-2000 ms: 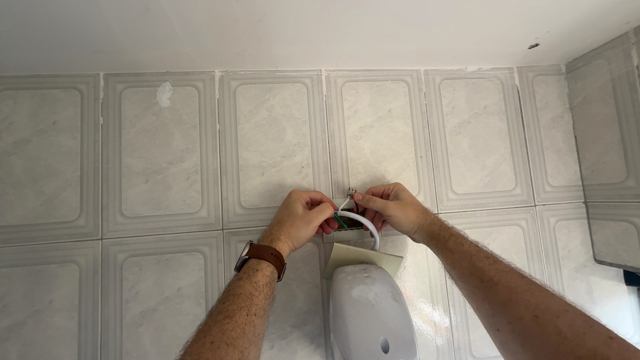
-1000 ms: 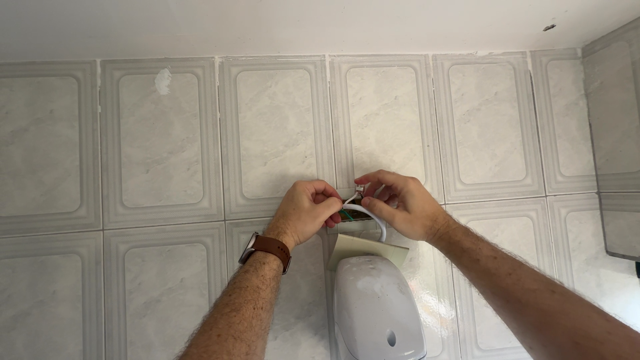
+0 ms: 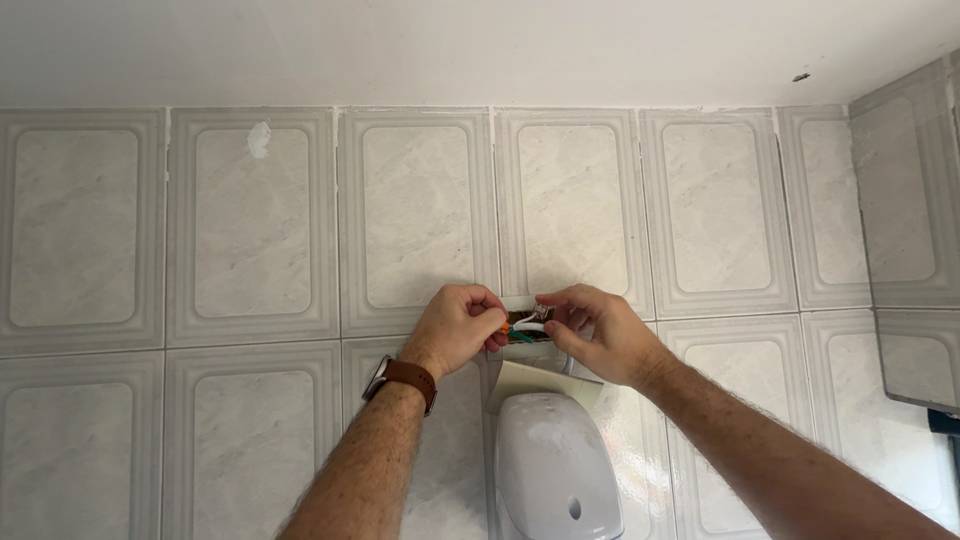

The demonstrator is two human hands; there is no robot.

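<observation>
Wires come out of a rectangular wall box (image 3: 517,346) set in the tiles. My left hand (image 3: 465,322), with a brown-strapped watch (image 3: 405,381) on its wrist, pinches a small orange wire connector (image 3: 505,328) at the box's left side. Beside it lie a green wire (image 3: 521,337) and a thick white cable (image 3: 530,327). My right hand (image 3: 592,326) has thumb and index finger around the white cable and a clear wire connector (image 3: 541,308) at the right side of the box. The fingertips partly hide what they touch.
Just below the box a cream cover plate (image 3: 546,375) leans out at a tilt. Under it a white, rounded plastic electric heater or similar housing (image 3: 555,457) hangs against the tiled wall (image 3: 251,225). A dark-edged cabinet or panel (image 3: 911,352) stands at the right, and the ceiling (image 3: 420,52) runs above.
An orange connector now shows at my left fingertips. The white cable, curving down in an arc earlier, now runs across toward my right thumb, and my right hand has shifted around it.
</observation>
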